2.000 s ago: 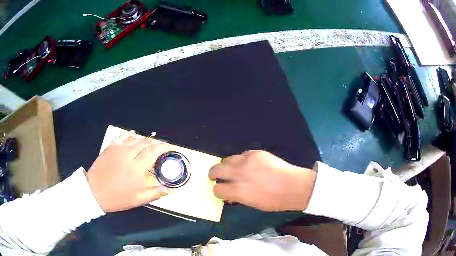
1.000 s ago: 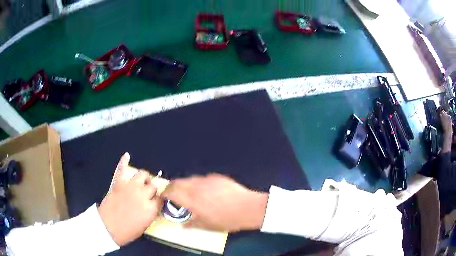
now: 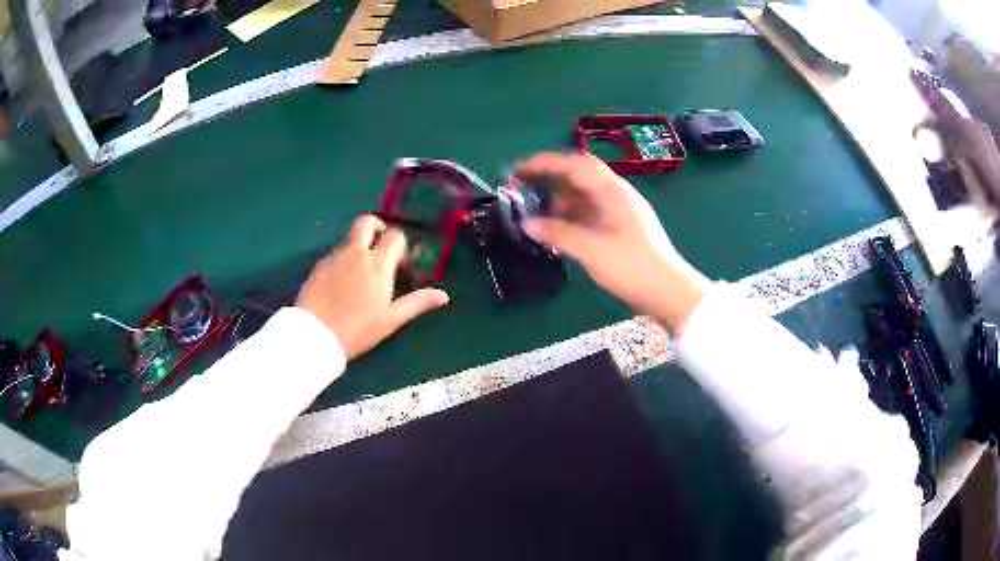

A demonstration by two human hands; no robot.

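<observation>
A red front housing (image 3: 447, 247) lies on the green conveyor belt, its round opening at the far end and a green board at the near end. My left hand (image 3: 367, 287) rests on its left near side, thumb spread. A black back cover (image 3: 518, 261) lies just right of the housing. My right hand (image 3: 598, 219) is above the cover and holds a blurred round speaker (image 3: 526, 199) between its fingers. A pale strip or wire runs from the speaker towards the housing; its end cannot be told.
Red housings with speakers lie at the left (image 3: 175, 331). Another open red housing (image 3: 633, 145) lies at the right beside a grey-black cover (image 3: 720, 129). A notched cardboard divider (image 3: 356, 44) and a brown box are at the far side. Black parts (image 3: 912, 340) are heaped right. A black mat (image 3: 439, 482) is nearest.
Both hands have moved from the pale-yellow sheet on the mat to the belt. The speaker is now lifted in my right hand, and my left hand is at the red housing. The view has shifted.
</observation>
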